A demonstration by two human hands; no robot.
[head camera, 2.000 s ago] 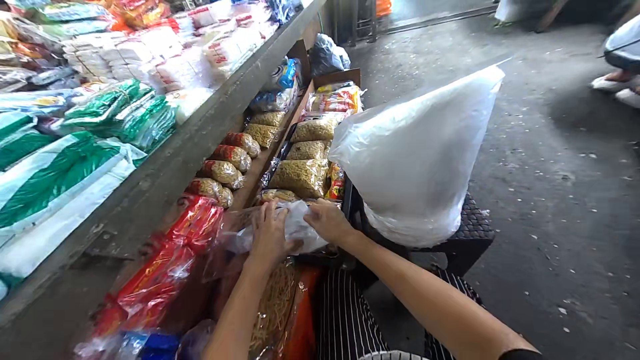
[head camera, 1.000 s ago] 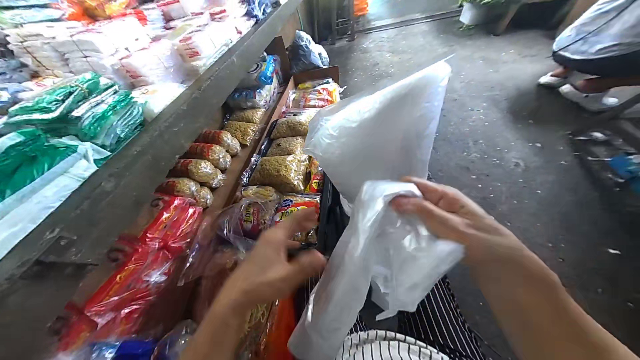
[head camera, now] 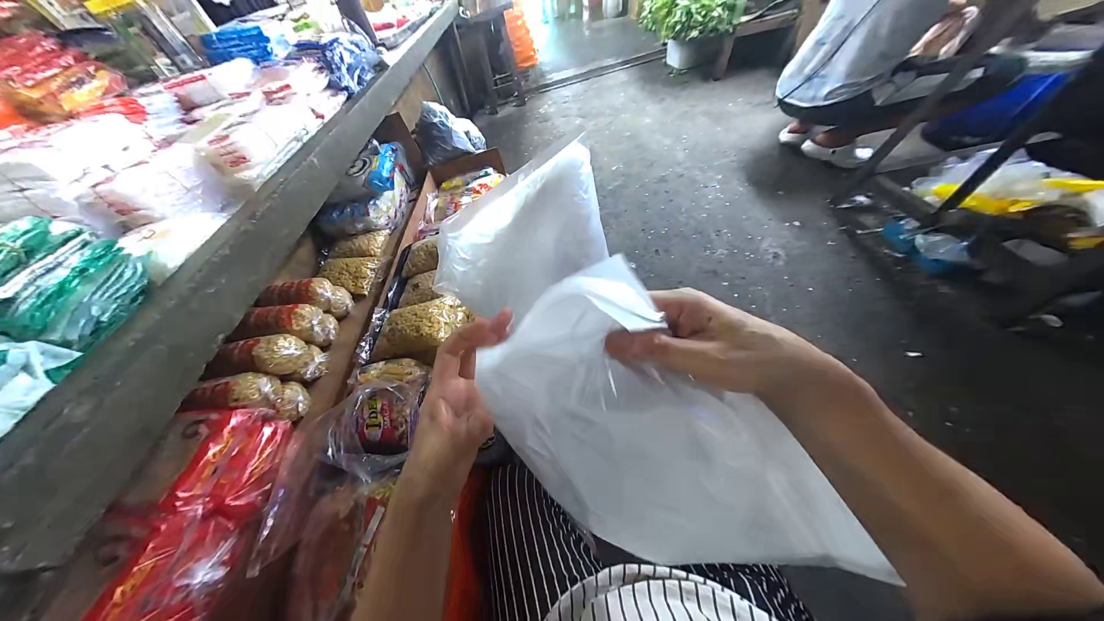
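A translucent white plastic bag hangs over my lap, its upper edge pinched between the thumb and fingers of my right hand. My left hand is at the bag's left edge, fingers upright and partly curled; whether it grips the film cannot be told. Behind the held bag stands a larger stack of white plastic bags, its lower part hidden. Left of my left hand, a clear plastic wrapper lies on a labelled food packet, beside bags of yellowish dry food.
Several pasta-like packets and red packets lie along the left shelf. Above them runs a counter edge with stacked plastic bags. A seated person is at the upper right, near a dark frame. A potted plant stands farther back.
My hands have come up from the packets with a white bag. My right hand keeps hold of it while my left hand has moved to its edge, and the bag now hangs spread out.
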